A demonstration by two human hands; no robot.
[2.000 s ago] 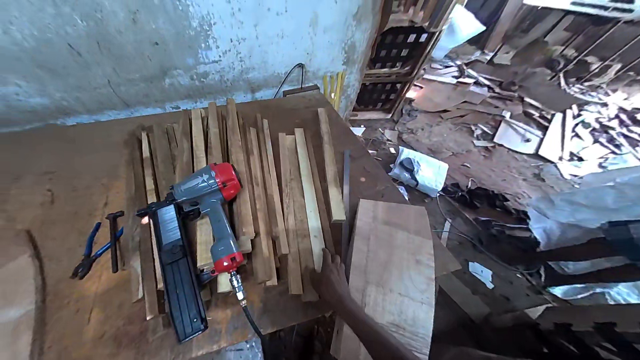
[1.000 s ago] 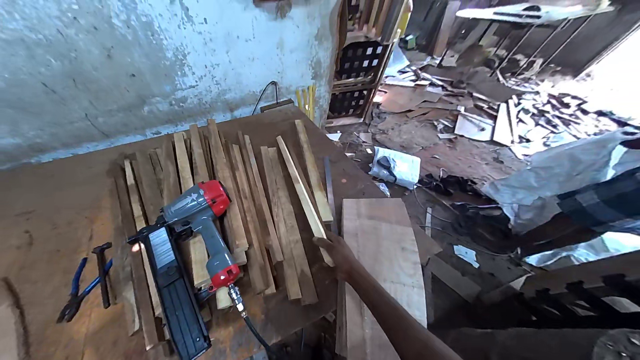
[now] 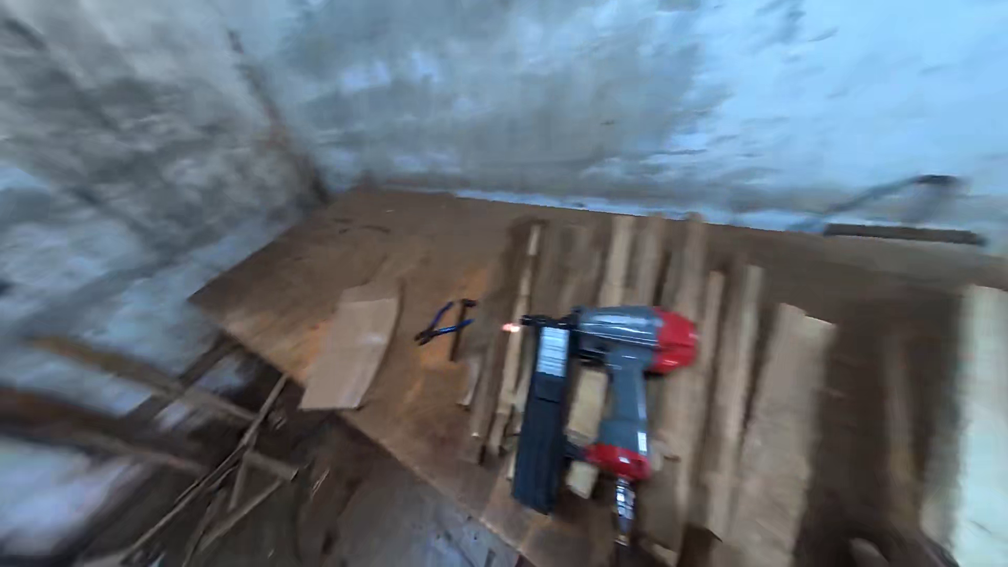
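At the bottom right edge, blurred and mostly cut off, my right hand (image 3: 890,551) is against a pale wooden strip (image 3: 980,425), which looks large and near. My left hand is out of view. A grey and red pneumatic nailer (image 3: 628,394) with a black magazine (image 3: 540,425) lies on several wooden strips (image 3: 732,394). Left of it are blue-handled pliers (image 3: 439,324) and a small hammer (image 3: 460,329), close together. A curved flat piece of wood (image 3: 354,346) lies farther left.
The brown worktop (image 3: 417,236) meets a worn, painted wall (image 3: 504,102). Below its left edge are loose sticks and wooden framing (image 3: 244,465). A dark block (image 3: 902,234) is by the wall at right. The nailer's hose fitting (image 3: 624,504) points toward the bottom edge.
My right hand took hold of a pale strip and raised its near end between the earlier frames. The view has swung left, bringing the worktop's left corner in. The nailer still lies on the strips.
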